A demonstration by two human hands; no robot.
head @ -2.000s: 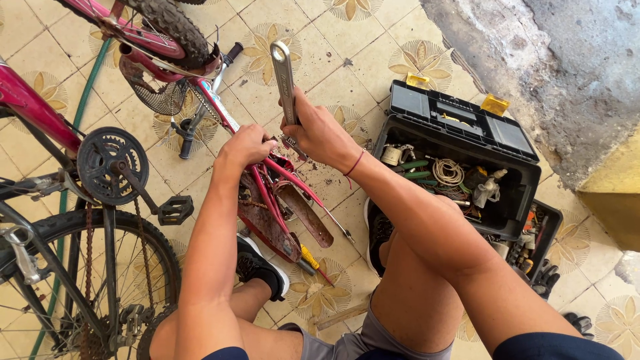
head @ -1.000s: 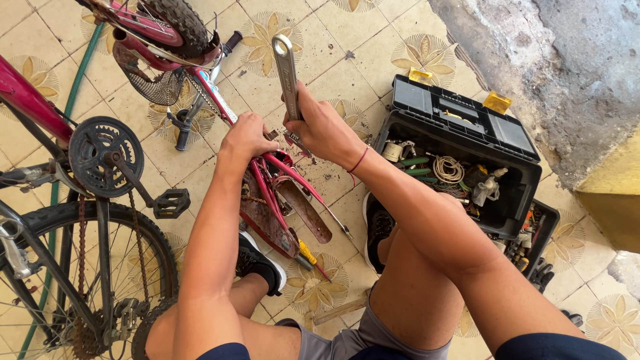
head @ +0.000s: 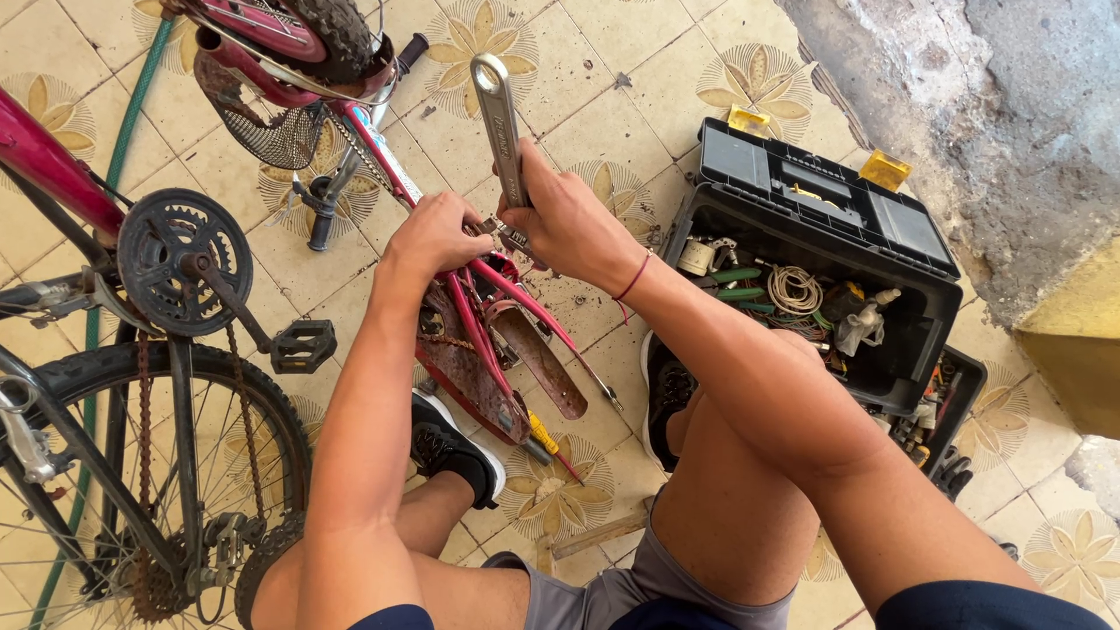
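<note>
My right hand [head: 564,214] is closed around the handle of a metal adjustable wrench [head: 500,131]; its end with the hanging hole points up and away. The wrench's jaw is low, close to my left fingers and partly hidden. My left hand [head: 437,234] grips the pink bicycle frame [head: 477,328] near that jaw; its fingertips are partly hidden. Below the hands, a rusty chain guard [head: 464,372] and a rusty fender [head: 538,359] extend toward me. The small bicycle's knobby tire [head: 337,35] and mesh basket [head: 258,114] are farther away.
A larger bicycle with a black chainring [head: 185,262] and pedal [head: 303,346] stands at left. An opened black toolbox [head: 814,241] holds cord and tools at right. A yellow-handled screwdriver [head: 542,433] lies by my shoe. A green hose [head: 131,131] crosses the tiled floor.
</note>
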